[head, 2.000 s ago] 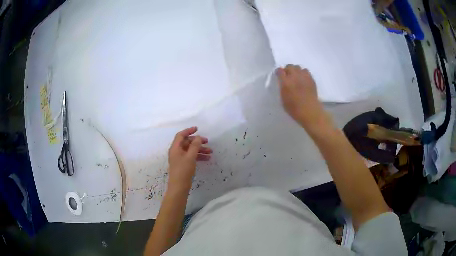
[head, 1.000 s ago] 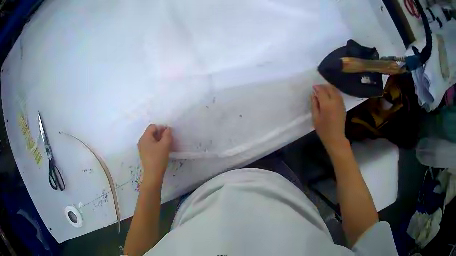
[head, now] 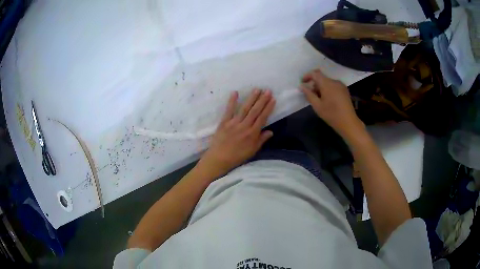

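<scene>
A thin white garment panel (head: pixel 152 100) lies on the white table, its curved folded edge facing me near the table's front edge. Pen marks show through it. My left hand (head: pixel 245 123) lies flat on the panel near this edge, fingers apart. My right hand (head: pixel 321 94) is at the panel's right end, with thumb and fingers closed on its edge. The black steam iron (head: pixel 350 42) with a tan wooden handle stands just beyond my right hand; neither hand touches it.
The thin tan curved template (head: pixel 87 155) lies at the left. Shears (head: pixel 41 139), a yellow marked strip (head: pixel 25 126) and a white tape roll (head: pixel 65 200) lie further left. A dark hose (head: pixel 445 21) runs from the iron. The table's front edge (head: pixel 158 181) slants upward to the right.
My left hand has moved right and opened flat on the panel. My right hand has shifted slightly left and up in the picture. The whole view has shifted; the iron appears higher and further left.
</scene>
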